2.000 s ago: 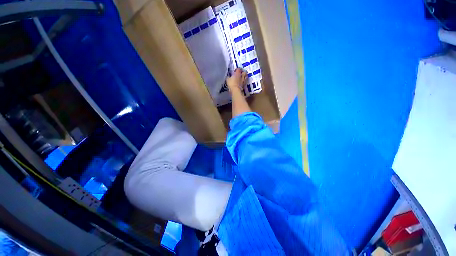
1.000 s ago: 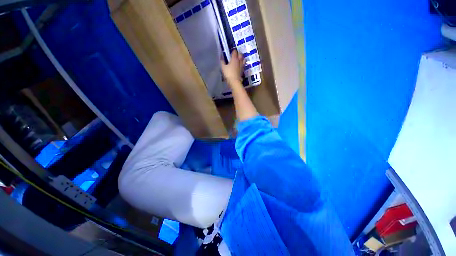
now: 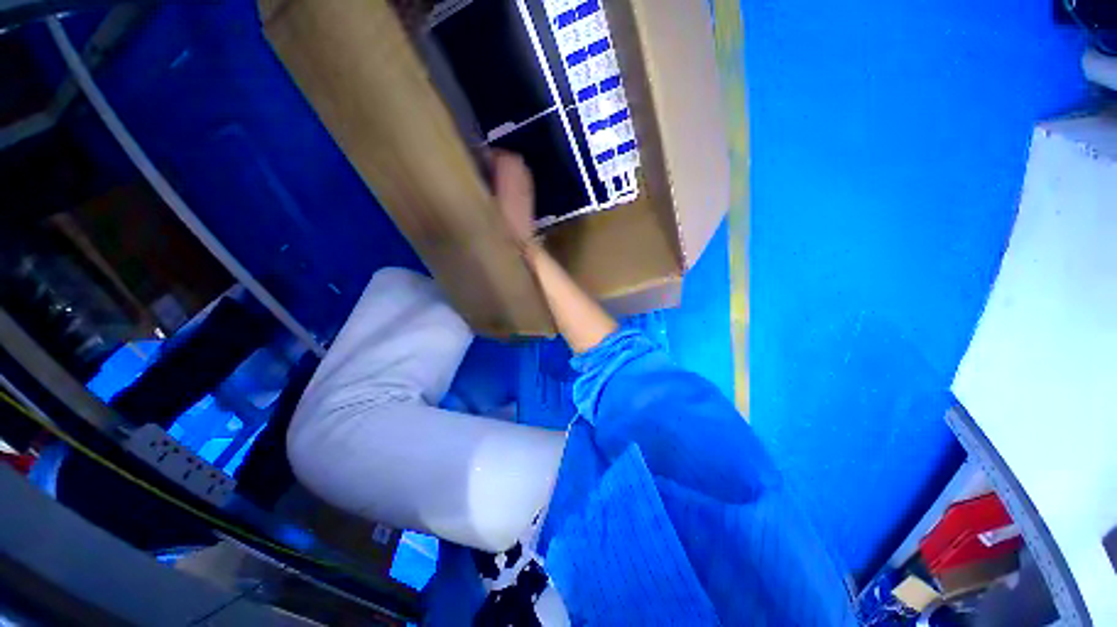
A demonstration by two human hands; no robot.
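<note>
An open brown cardboard box (image 3: pixel 410 196) stands below me at the upper middle. In it lies a large die-cut sheet (image 3: pixel 490 67) with black panels divided by thin white lines. Beside it on the right is a narrow white label sheet (image 3: pixel 600 92) with short blue blocks. My right hand (image 3: pixel 512 190), bare and blurred, is at the left edge of the black sheet, against the box's left wall. Its fingertips are unclear, so I cannot tell whether it grips anything. My left hand is not identifiable; a blurred brownish shape shows at the top edge.
A bent leg in pale trousers (image 3: pixel 380 416) is below the box. A blue floor with a yellow line (image 3: pixel 739 245) lies to the right. A white surface (image 3: pixel 1041 319) is at the far right, a red bin (image 3: pixel 968 533) under it. A power strip (image 3: pixel 178 459) is at left.
The white sheet with blue blocks on the left of the box no longer shows; black panels show there. My right hand has moved left, from between the sheets to the box's left wall.
</note>
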